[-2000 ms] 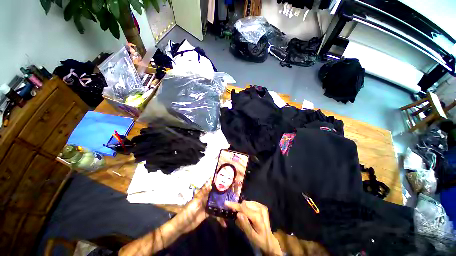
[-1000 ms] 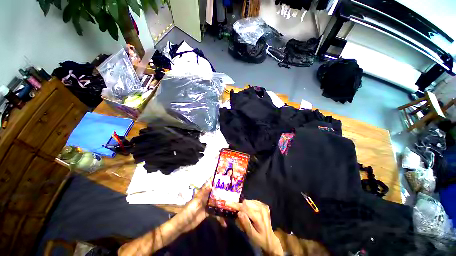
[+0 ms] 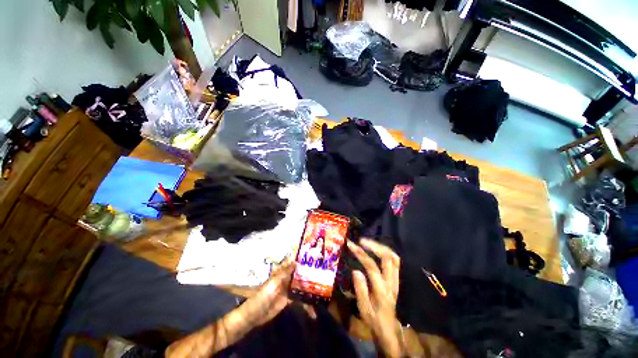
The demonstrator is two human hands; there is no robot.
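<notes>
A smartphone (image 3: 320,256) is upright in my left hand (image 3: 278,288), near the table's front edge. Its bright screen shows a red, pink and white picture with several figures. My left hand grips the phone's lower left side. My right hand (image 3: 376,283) is just right of the phone, off the screen, with its fingers apart and holding nothing.
Black garments (image 3: 448,231) with orange snips (image 3: 434,282) lie right. Dark pieces (image 3: 234,206) on white sheets (image 3: 210,260), a blue folder (image 3: 137,183), a glass jar (image 3: 115,222) and a plastic bag (image 3: 262,140) lie left. A wooden cabinet (image 3: 59,161) stands far left.
My right hand has moved off the phone's lower edge, up and to the right, and its fingers have spread. The screen has changed from a face to a red picture with figures.
</notes>
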